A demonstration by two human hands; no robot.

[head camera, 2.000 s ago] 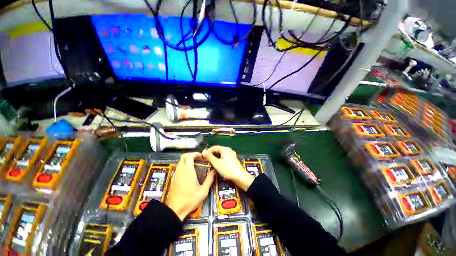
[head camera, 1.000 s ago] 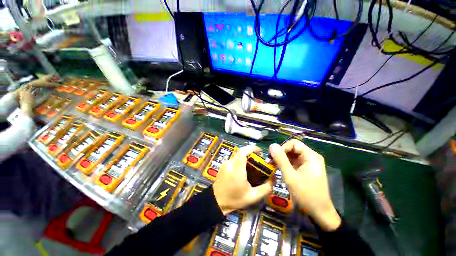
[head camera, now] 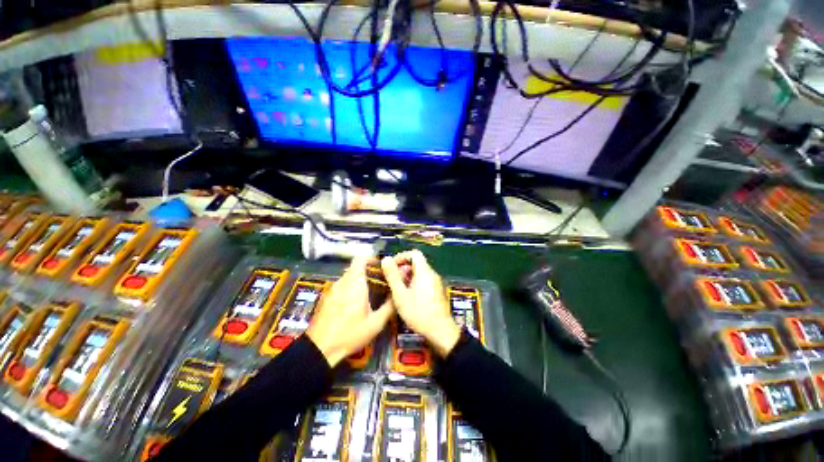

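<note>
My left hand [head camera: 348,311] is closed around a handheld meter [head camera: 375,281], mostly hidden by the fingers, above the middle of the tray. My right hand [head camera: 421,302] is at the meter's far end, fingertips together; whether it pinches a cable plug cannot be told. The clear blister tray [head camera: 495,316] below holds two rows of orange-rimmed meters. One meter [head camera: 253,305] shows a pale print and a red oval. A darker one [head camera: 185,397] with a yellow lightning bolt lies at the lower left.
Stacked filled trays stand at left [head camera: 172,311] and right [head camera: 691,334]. A corded scanner [head camera: 562,311] lies on the green mat at right. White cylindrical objects [head camera: 336,242], a phone [head camera: 282,189] and monitors [head camera: 352,99] are beyond. Black cables hang before the screens.
The view has swung back right from the left-hand stack. The meter, tilted and visible in my left hand one second ago, is now mostly covered by both hands, which are closer together.
</note>
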